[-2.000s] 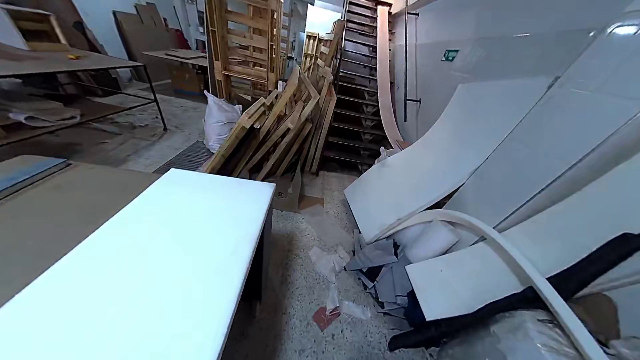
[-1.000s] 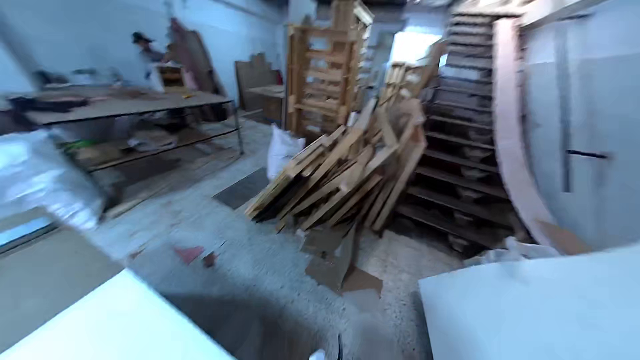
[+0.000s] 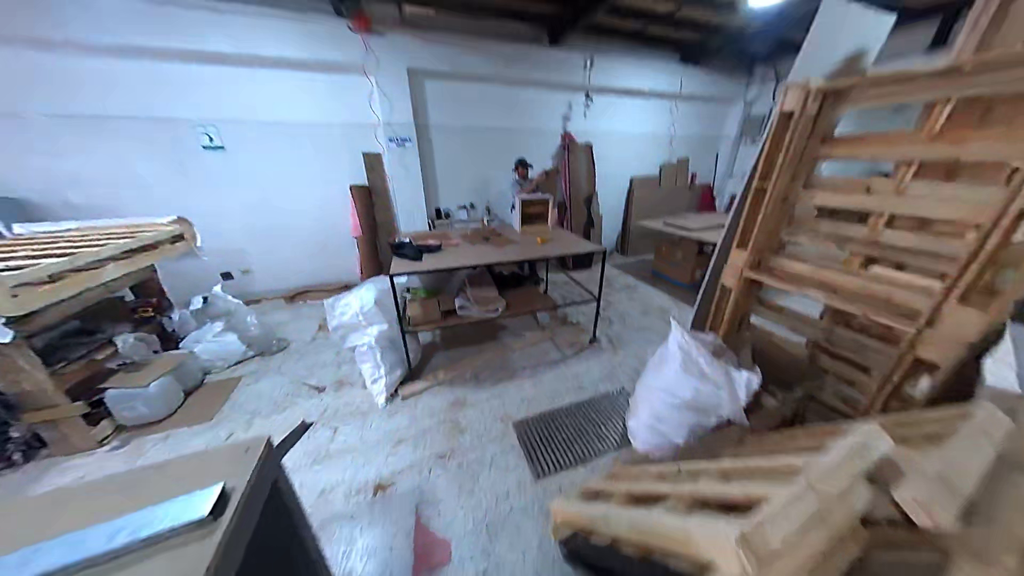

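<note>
Neither my left hand nor my right hand shows in the head view, so what they hold or touch is hidden. Nearest to me, at the lower left, is a brown board-topped table with a shiny flat strip lying on it. A metal-framed worktable stands further off, bearing dark cloth, brown pieces and a small open wooden box. Behind that worktable is a person in a dark cap, with an arm raised towards upright boards.
Wooden pallets lean at the right above piled pallet wood. A white sack stands beside a floor grate. Plastic bags and a slatted stack are at the left. A red scrap lies on the floor.
The view has swung far to the left. The white panel in the foreground and the staircase, both seen in the earlier frames, are out of view.
</note>
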